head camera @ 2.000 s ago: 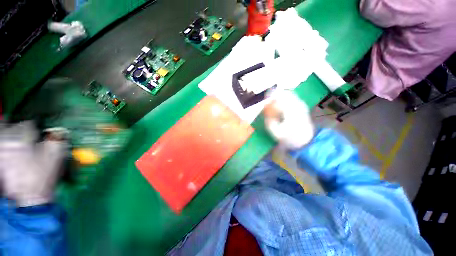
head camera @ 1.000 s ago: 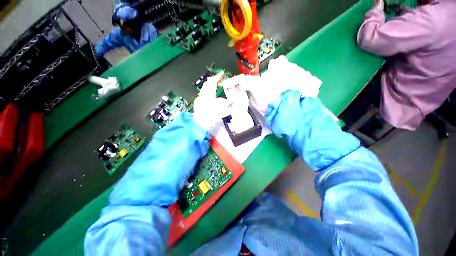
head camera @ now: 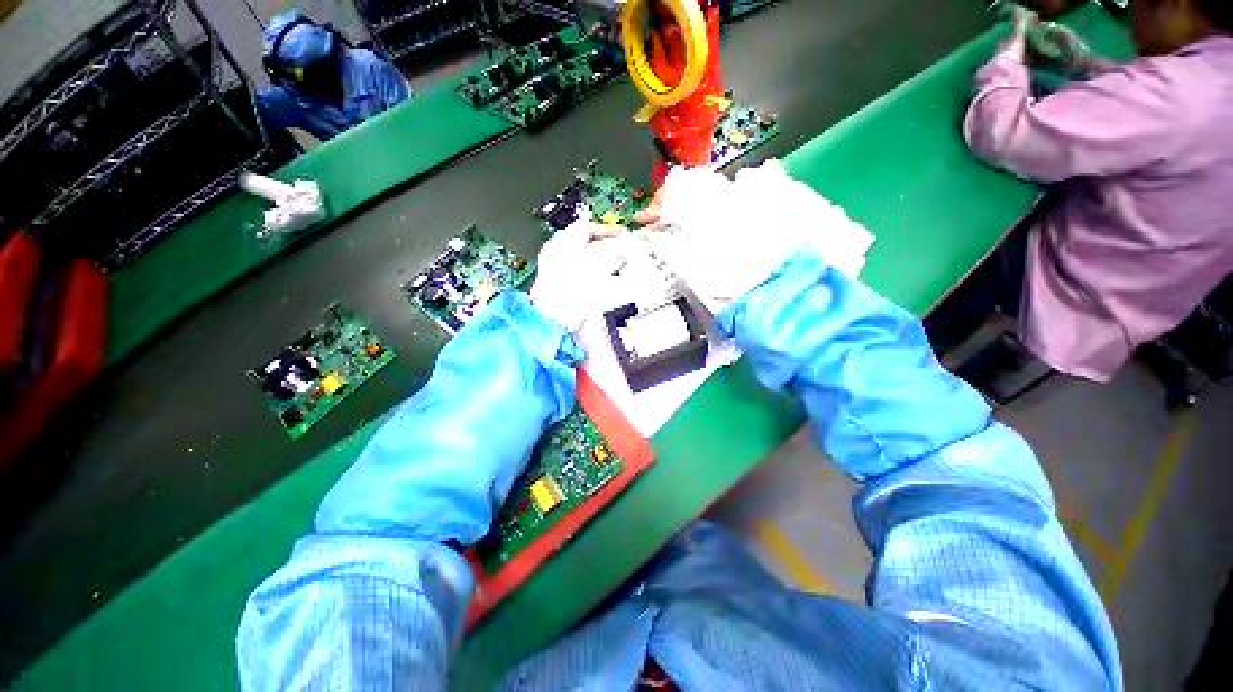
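My left hand [head camera: 575, 268], in a white glove, is just behind the open black box [head camera: 665, 365], with its fingertips near bare orange-looking fingertips. My right hand [head camera: 692, 268], also white-gloved, merges with the crumpled white cloth [head camera: 798, 230]; its outline is unclear. What either hand grips cannot be told. The black box has a pale block inside and stands on a white sheet [head camera: 641, 411]. A green circuit board [head camera: 579, 457] lies on the red-orange pad [head camera: 630, 443], partly hidden by my left sleeve.
Several circuit boards [head camera: 322, 369] lie on the dark conveyor [head camera: 176, 426]. A red-orange stand [head camera: 691, 129] with yellow coils [head camera: 632, 54] is behind the cloth. A person in pink [head camera: 1102, 176] is at right, another in blue [head camera: 331, 81] across the line. Red bins [head camera: 68, 318] are at far left.
Since two seconds ago, the board has come onto the pad and both hands have come together by the cloth. Over the last second, the hands have shifted only slightly near the box.
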